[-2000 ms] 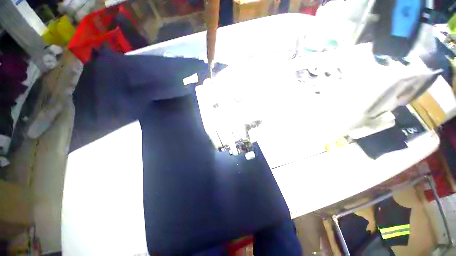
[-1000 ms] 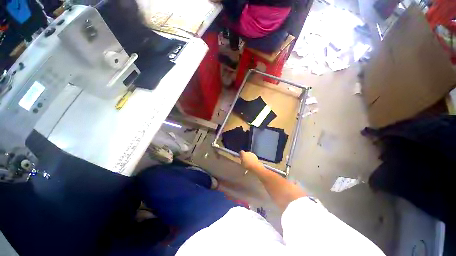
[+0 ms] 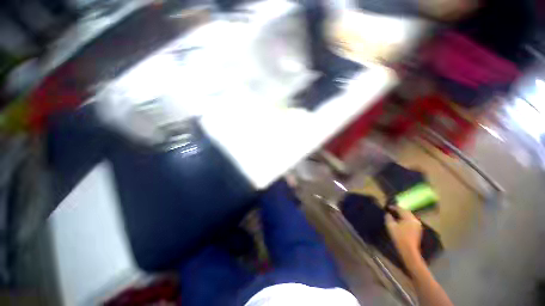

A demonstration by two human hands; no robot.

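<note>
The frame is blurred. My right hand (image 3: 404,230) is over the cart at the lower right, its fingertips at the edge of the small dark pieces. I cannot tell if it grips one. A dark cut piece with a reflective stripe (image 3: 418,198) lies just beyond the fingers, and another dark piece (image 3: 363,218) lies to their left. The large navy garment panel (image 3: 173,200) lies on the white table under the needle area (image 3: 182,143) and hangs toward my lap. My left hand is not in view.
The cart's metal tube frame (image 3: 391,278) runs beside my right leg. The white table edge (image 3: 325,138) is left of the cart. Dark pieces (image 3: 327,82) lie at the table's right end. Red crates (image 3: 439,116) and a pink cloth (image 3: 472,63) are behind the cart.
The view has swung back left, showing more of the table and navy panel. My right hand has moved from the cart's near rail to the dark pieces inside it.
</note>
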